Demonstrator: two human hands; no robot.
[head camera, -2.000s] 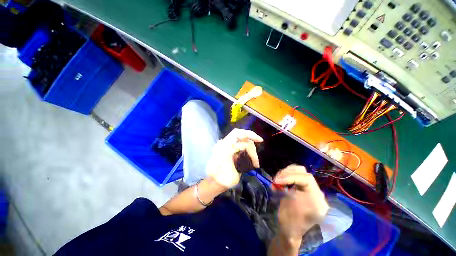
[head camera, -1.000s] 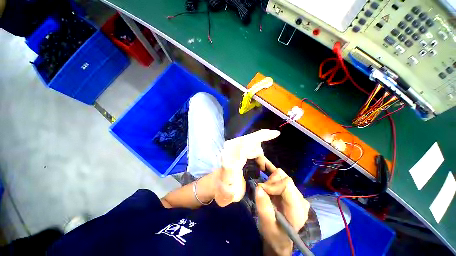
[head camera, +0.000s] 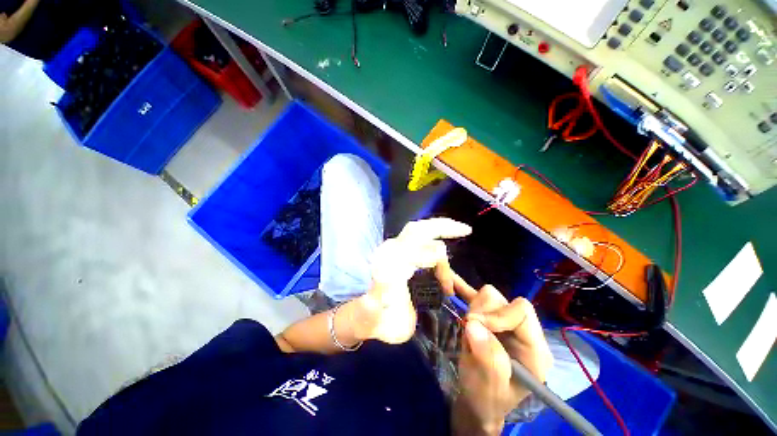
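My left hand (head camera: 400, 277) is held over my lap, palm turned to the right, its upper fingers stretched out. It holds a small black workpiece (head camera: 428, 292) against the palm with the fingers below. My right hand (head camera: 503, 358) grips a grey pen-like test probe (head camera: 545, 393) whose rear runs out to the lower right. Its front end points at the black workpiece, with a bit of blue and red beside the right fingertips. Whether the tip touches the workpiece cannot be told.
The orange strip (head camera: 545, 213) lies along the bench edge with a yellow clamp (head camera: 425, 169) at its left end. The beige tester (head camera: 682, 68) stands behind. Blue crates (head camera: 247, 196) stand at my knees and a red bin (head camera: 230, 77) at left. Another person's hand (head camera: 19, 21) shows top left.
The hands came together since the first frame, and the probe now shows in my right hand. Since the last frame my right hand has shifted slightly right, and the probe's rear swung right.
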